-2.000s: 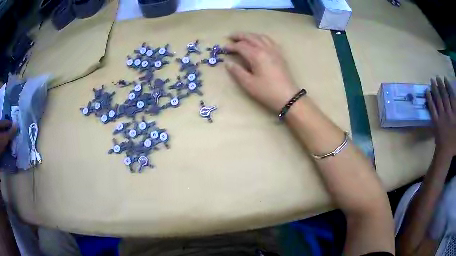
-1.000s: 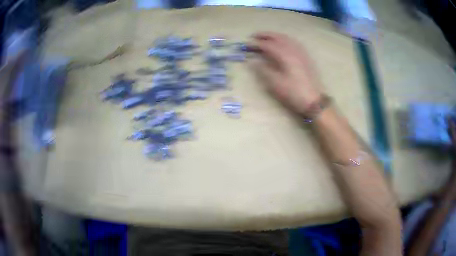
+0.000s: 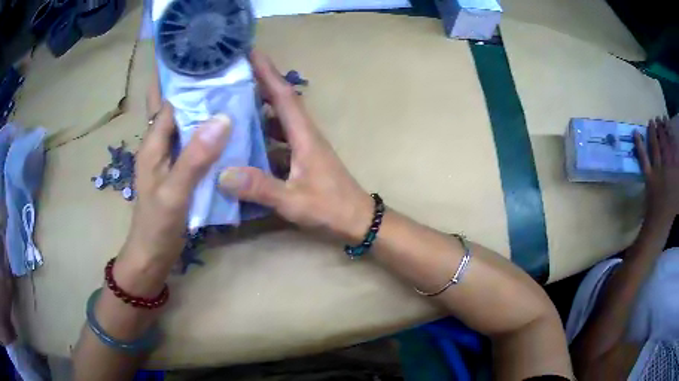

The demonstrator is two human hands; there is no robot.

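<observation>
A fan unit (image 3: 204, 37) with a dark grey ribbed round head sticks out of the top of a white sleeve (image 3: 223, 152). Both my hands hold the sleeved fan above the bench. My left hand (image 3: 167, 164) grips its left side, with the thumb on the front. My right hand (image 3: 309, 167) grips its right side, with the thumb on the lower front. Small dark grey hubs (image 3: 115, 175) with pale round centres lie on the tan paper below. Most of the hubs are hidden behind my hands and the sleeve.
Another person's hand (image 3: 657, 149) rests on a light blue box (image 3: 604, 150) at the right. Another box (image 3: 470, 18) stands at the far edge. A translucent sleeve (image 3: 24, 186) with a white cable (image 3: 30, 238) lies at the left. Dark parts (image 3: 67, 26) are at the far left.
My left hand has come into view. My right hand has moved left from the hubs' right edge. Both now hold a sleeved fan that was not in view before.
</observation>
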